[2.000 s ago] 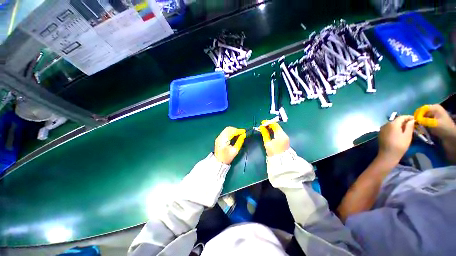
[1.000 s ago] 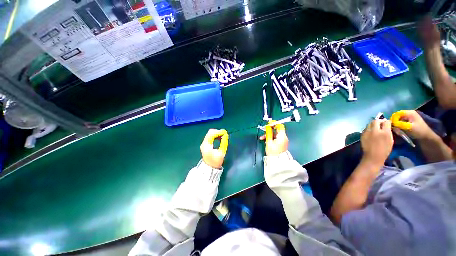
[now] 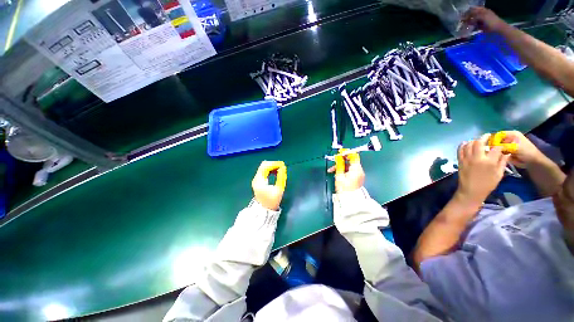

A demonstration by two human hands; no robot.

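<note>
My left hand (image 3: 269, 185), with yellow-orange finger cots, pinches one end of a thin black wire lead (image 3: 306, 161). The wire runs right, nearly straight, to the fingers of my right hand (image 3: 348, 173). My right hand, also in finger cots, holds a slim white stick-shaped unit (image 3: 360, 149), its crosswise head pointing right. Another thin dark line hangs down beside my right hand. The unit's near end is partly hidden by my fingers. One more unit (image 3: 335, 126) lies just behind my right hand.
A blue parts tray (image 3: 244, 128) lies behind my left hand. A large pile of units (image 3: 409, 88) is at back right, a small pile (image 3: 279, 80) beyond the metal rail. Blue trays (image 3: 483, 68) stand far right. A neighbour's hands (image 3: 481, 165) work at right; another person's arm (image 3: 528, 45) reaches in.
My left hand has moved left, away from my right hand, and the wire now stretches between them. My right hand still holds the unit. Another person's arm has reached in over the far-right trays.
</note>
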